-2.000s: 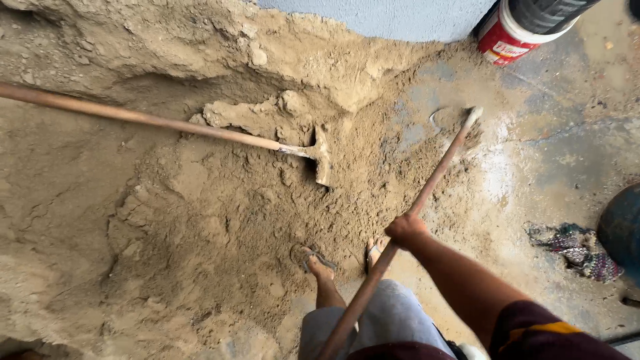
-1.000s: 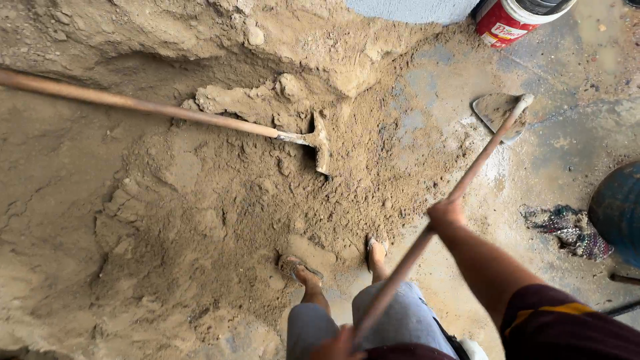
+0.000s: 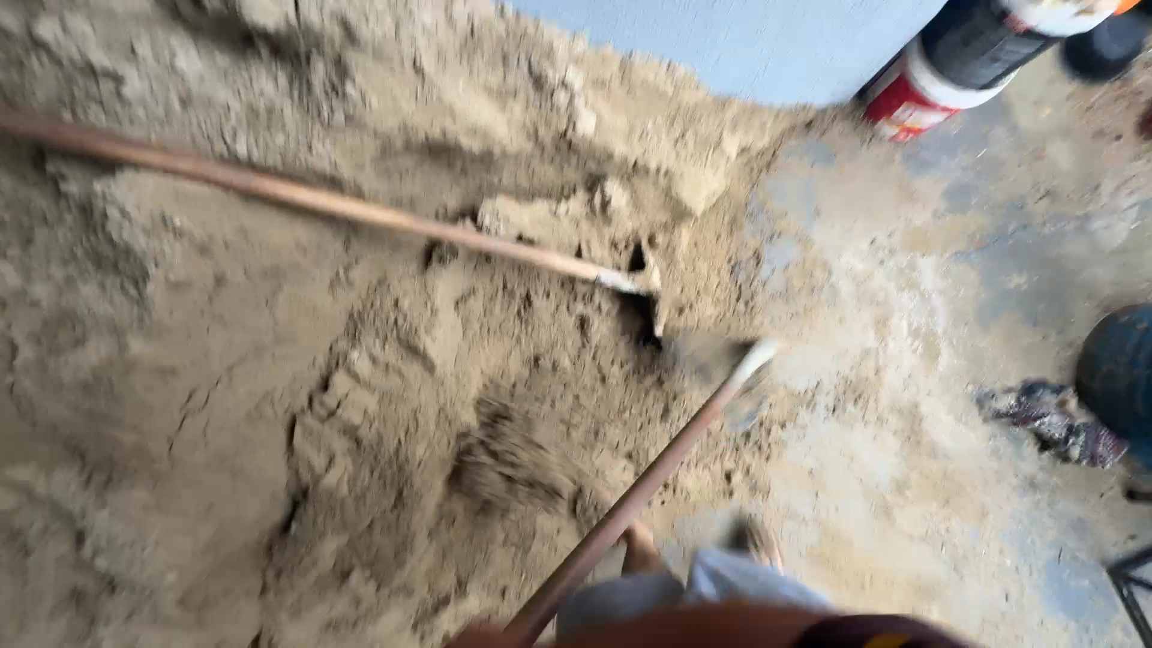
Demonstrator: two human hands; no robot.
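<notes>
A long wooden-handled hoe [image 3: 630, 504] runs from the bottom edge up to its pale metal socket; its blade is blurred over the sand. My right arm crosses the bottom edge, and my right hand [image 3: 481, 635], mostly cut off, is at the handle's lower part. My left hand cannot be made out. A second hoe [image 3: 387, 214] lies with its handle across the sand pile [image 3: 225, 315] and its blade on the sand, close to the held hoe's head. A blurred patch of darker sand [image 3: 508, 459] shows left of the held handle.
My feet [image 3: 760, 544] stand by the sand's near edge. A pale blue wall [image 3: 747, 45] rises beyond. Stacked buckets [image 3: 913, 94] stand against its corner. At right are a patterned cloth [image 3: 1053, 423], a blue rounded container [image 3: 1120, 369] and wet concrete floor [image 3: 900, 432].
The held hoe's head has swung left from the concrete floor to the sand beside the second hoe. My right arm has dropped back to the bottom edge.
</notes>
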